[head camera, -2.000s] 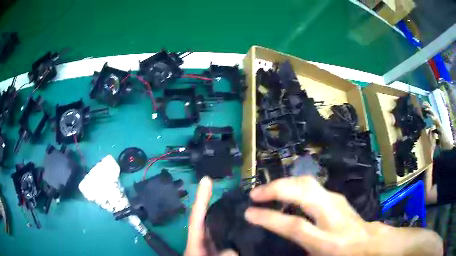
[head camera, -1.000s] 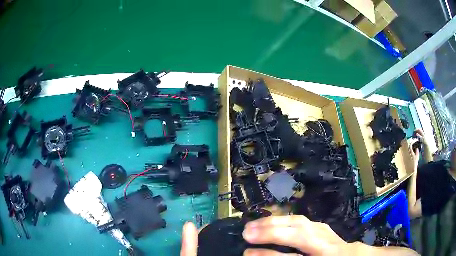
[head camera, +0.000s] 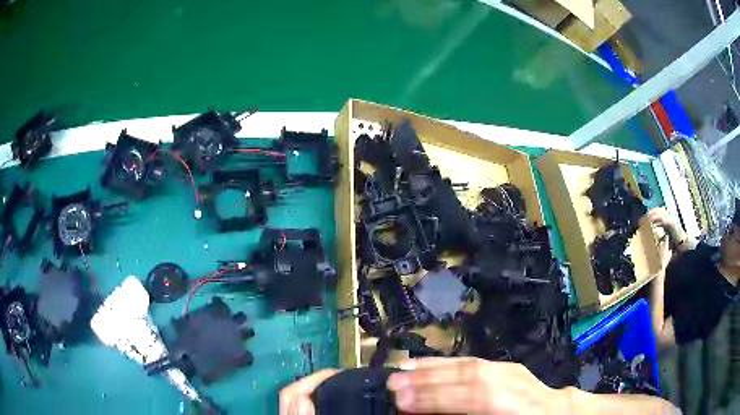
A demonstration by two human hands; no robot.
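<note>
A black housing assembly [head camera: 357,392] is held at the bottom edge of the view, partly cut off. My right hand [head camera: 479,389] lies over its right side with the fingers on it. My left hand [head camera: 300,394] shows only in a small part, against the housing's left side. A large tan cardboard parts tray [head camera: 346,243] heaped with black parts stands just beyond my right hand. Another housing with red wire [head camera: 292,271] lies on the mat left of the tray.
Several black housings and open frames [head camera: 235,200] lie at left. A white-headed tool [head camera: 130,320] and a round disc [head camera: 166,283] lie among them. At right are a second tray [head camera: 560,203], a blue bin [head camera: 641,328] and a person [head camera: 698,284]. A green conveyor [head camera: 243,57] runs behind.
The view has shifted, so the bench items sit farther left. The held housing and both hands are lower in the picture, and less of my left hand shows. The person at right shows more.
</note>
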